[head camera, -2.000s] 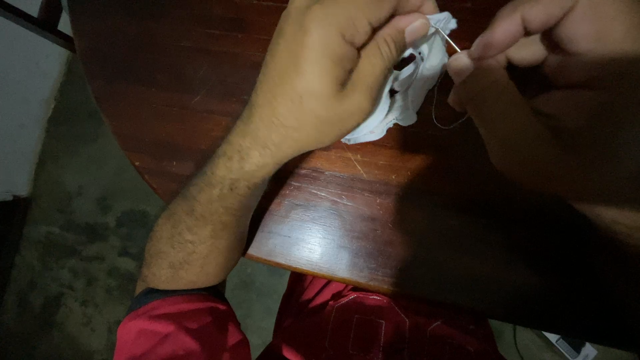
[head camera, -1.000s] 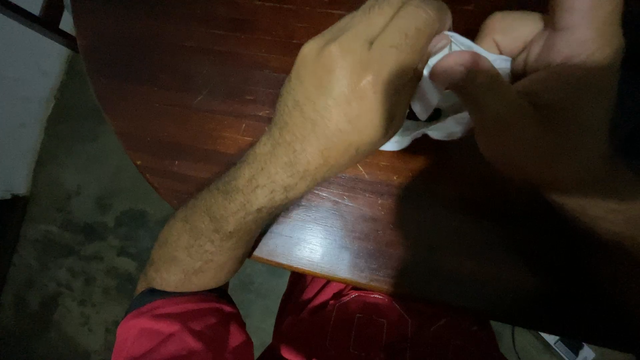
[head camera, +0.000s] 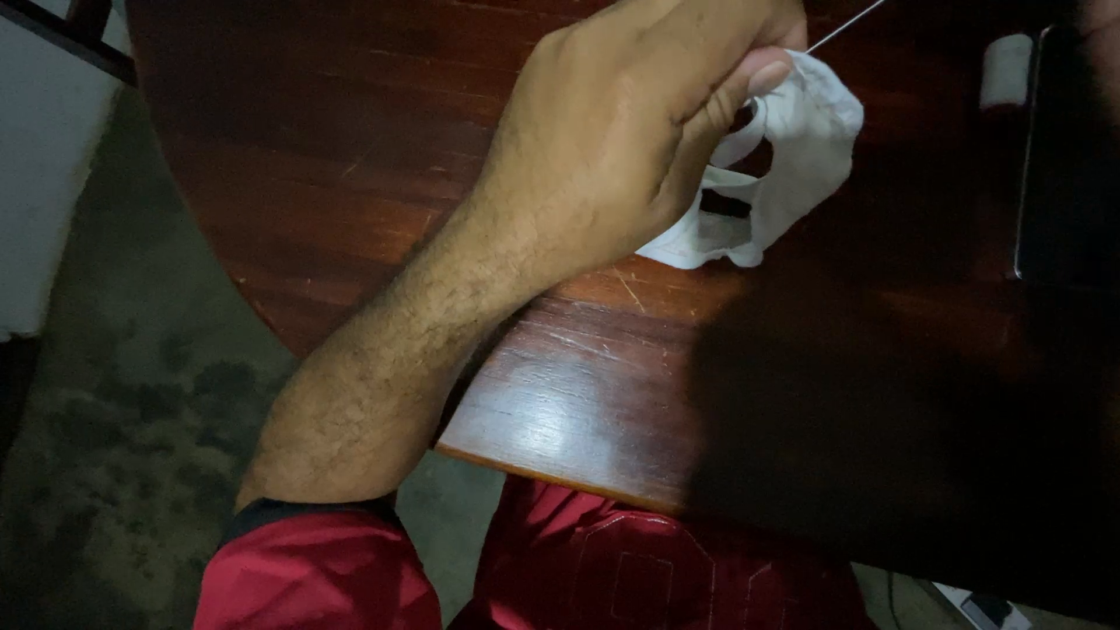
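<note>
My left hand (head camera: 626, 140) pinches the top edge of a white cloth piece (head camera: 809, 149) between thumb and fingers, near the upper middle. Several openings with narrow strips between them show in the cloth, which hangs above the table. From the pinched edge a thin, taut thread (head camera: 844, 26) runs up and right, out of the frame. Only a dim, blurred part of my right hand (head camera: 1104, 44) shows at the upper right edge, away from the cloth; its fingers are not clear, and whether it holds anything is hidden.
Below the cloth is a dark polished wooden table (head camera: 560, 394) with a curved left edge. A small white spool-like object (head camera: 1006, 70) lies at the upper right beside a dark, flat, thin-rimmed device (head camera: 1067, 175). A white object (head camera: 980, 604) sits low at the right, beyond the table edge.
My right hand has moved away from the cloth to the far right, uncovering the spool-like object and the flat device. The thread now stretches up from the cloth. My left hand still pinches the cloth.
</note>
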